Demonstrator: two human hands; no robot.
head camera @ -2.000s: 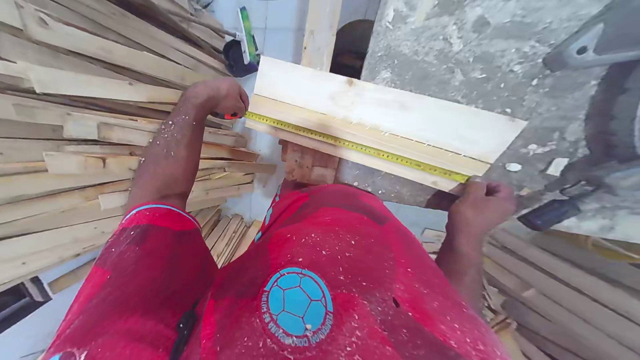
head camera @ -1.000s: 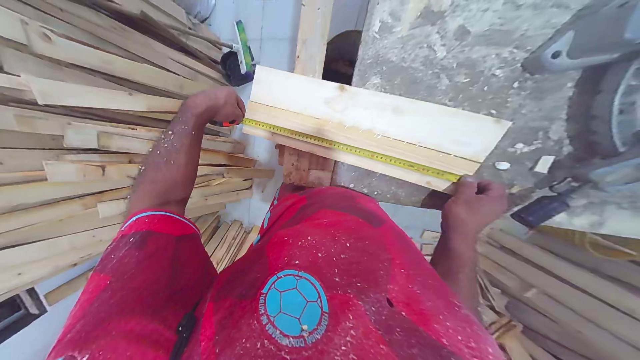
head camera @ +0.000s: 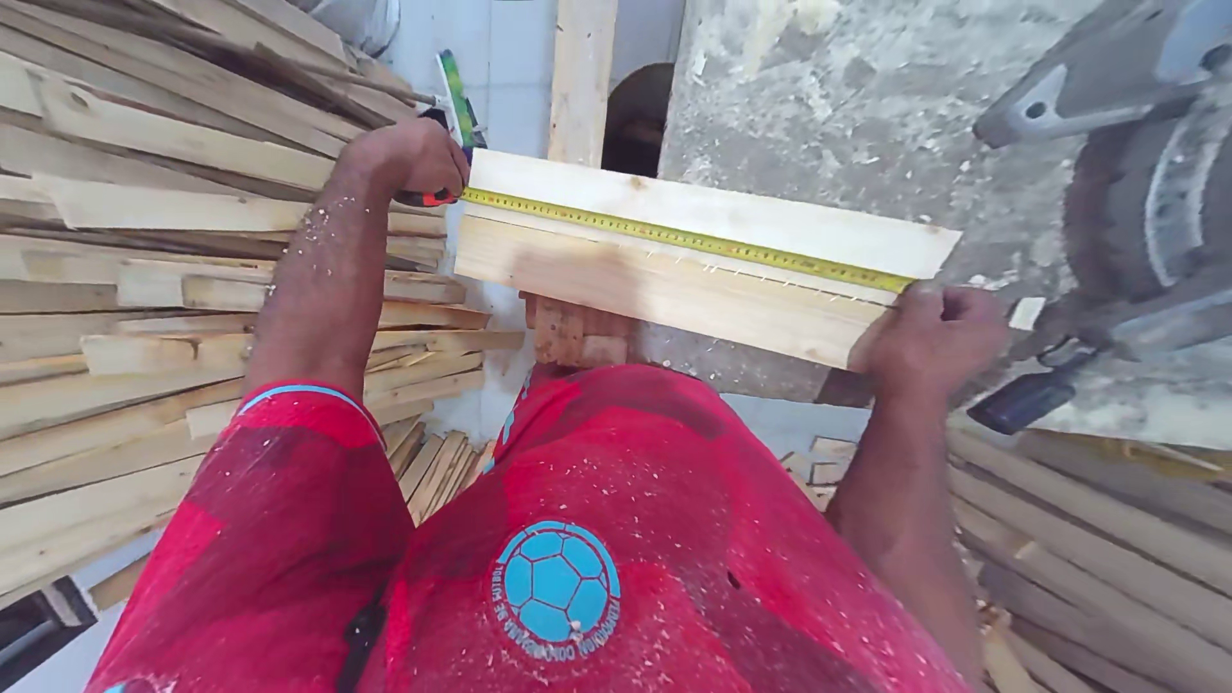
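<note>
A yellow tape measure blade (head camera: 674, 236) stretches along two pale wooden boards that lie side by side, running from upper left to lower right. The far board (head camera: 712, 207) has a slanted right end; the near board (head camera: 664, 298) lies closer to my body. My left hand (head camera: 414, 164) is closed on the tape's case, of which only a red and black part shows, at the boards' left end. At their right end my right hand (head camera: 938, 332) holds the blade's other end against the wood, with its fingertips partly hidden.
Stacked wooden slats (head camera: 192, 212) fill the left side. A grey machine with a round base (head camera: 1145, 192), likely a saw, stands on the dusty worktop (head camera: 818, 96) at right. More boards (head camera: 1107, 539) lie lower right. A reddish wooden block (head camera: 568, 332) is under the boards.
The tape has shifted away from my body across the wood, and more of the near board's face now shows. Both hands remain at the boards' ends.
</note>
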